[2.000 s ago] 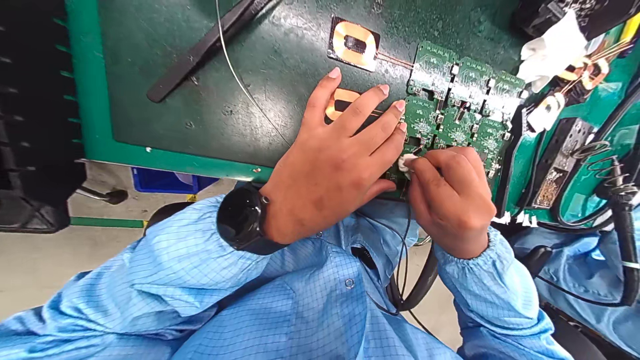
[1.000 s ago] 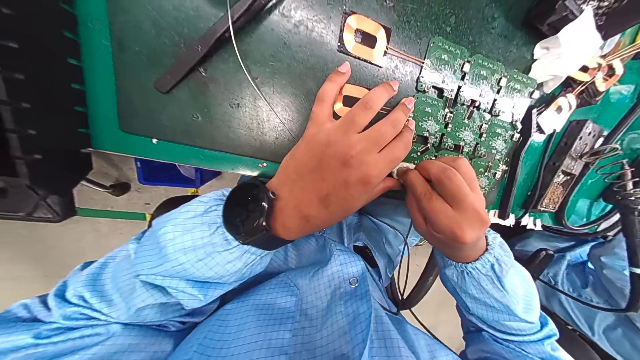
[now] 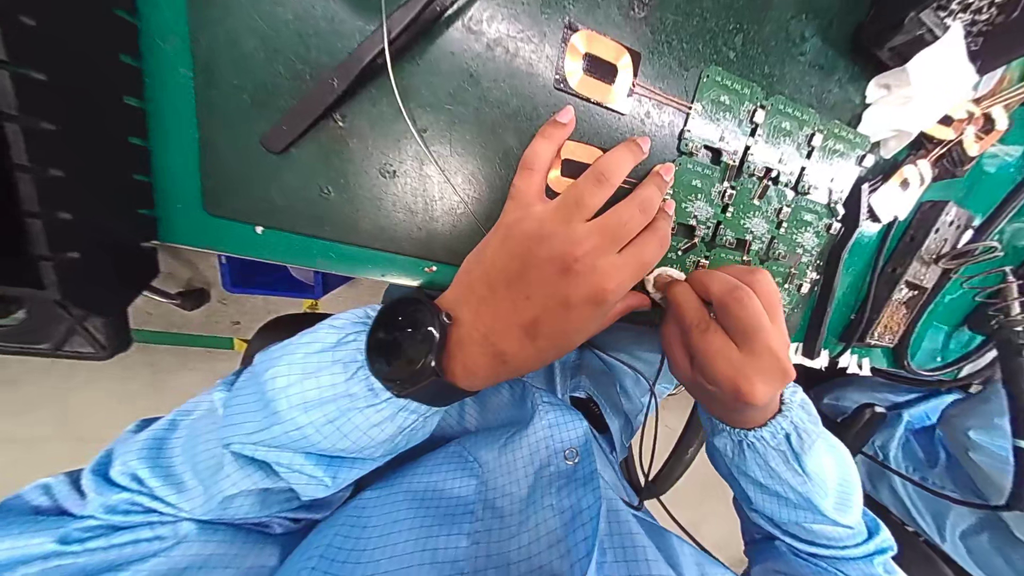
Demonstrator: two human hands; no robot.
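Palm down, my left hand (image 3: pixel 564 256) lies with fingers spread over a copper coil (image 3: pixel 570 166) and the left edge of a panel of green circuit boards (image 3: pixel 772 176). My right hand (image 3: pixel 724 336) pinches a small white wad (image 3: pixel 662 282), maybe cloth or cotton, at the panel's lower left edge, close to my left thumb. Above my left hand another copper coil on a black backing (image 3: pixel 598 68) is joined by thin wires to the top left board. What lies under my left palm is hidden.
Black tweezers (image 3: pixel 344 80) and a thin pale cable (image 3: pixel 416 132) lie on the dark green mat (image 3: pixel 264 184). At right are a crumpled white wipe (image 3: pixel 920 88), more coils (image 3: pixel 968 128), a metal tray with solder bits (image 3: pixel 912 280) and a coiled wire holder (image 3: pixel 980 260). Another person's blue sleeve (image 3: pixel 944 432) shows lower right.
The white wad in my right hand has shifted slightly along the lower left edge of the panel. My left hand stays spread over the lower coil.
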